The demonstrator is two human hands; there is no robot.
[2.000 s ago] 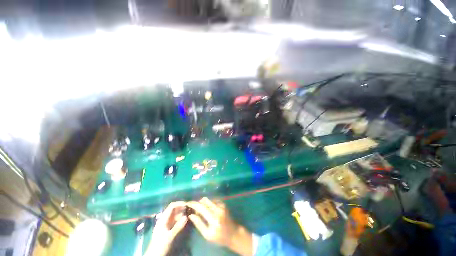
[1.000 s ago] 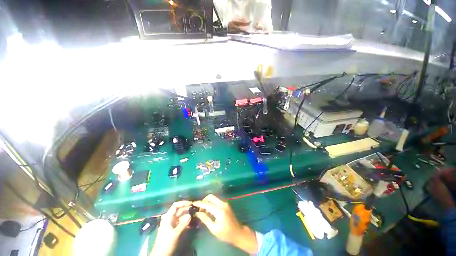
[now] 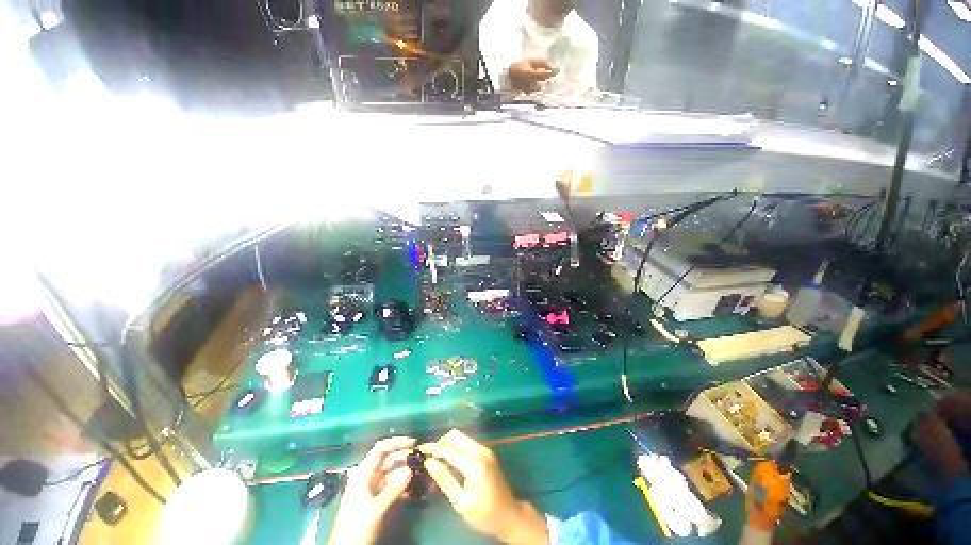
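Observation:
My left hand [image 3: 373, 490] and my right hand [image 3: 468, 481] meet at the lower middle, above the green mat. Between their fingertips they hold a small black unit [image 3: 416, 462], partly covered by the fingers. Its exact shape is too small to tell. A black rounded piece [image 3: 319, 488] lies on the mat just left of my left hand. My right wrist shows a blue sleeve.
Right of my hands lie a crumpled white bundle [image 3: 677, 496], a brown block [image 3: 706, 476], an orange-bodied tool [image 3: 767, 492] and a parts box with brassy pieces [image 3: 742, 416]. A white round object [image 3: 206, 511] stands at left front. A person in white [image 3: 540, 48] is beyond the shelf.
The view has tilted up a little and is sharper, so the bench sits lower and the person beyond the shelf shows more. My hands still hold the black unit, with fingers slightly shifted.

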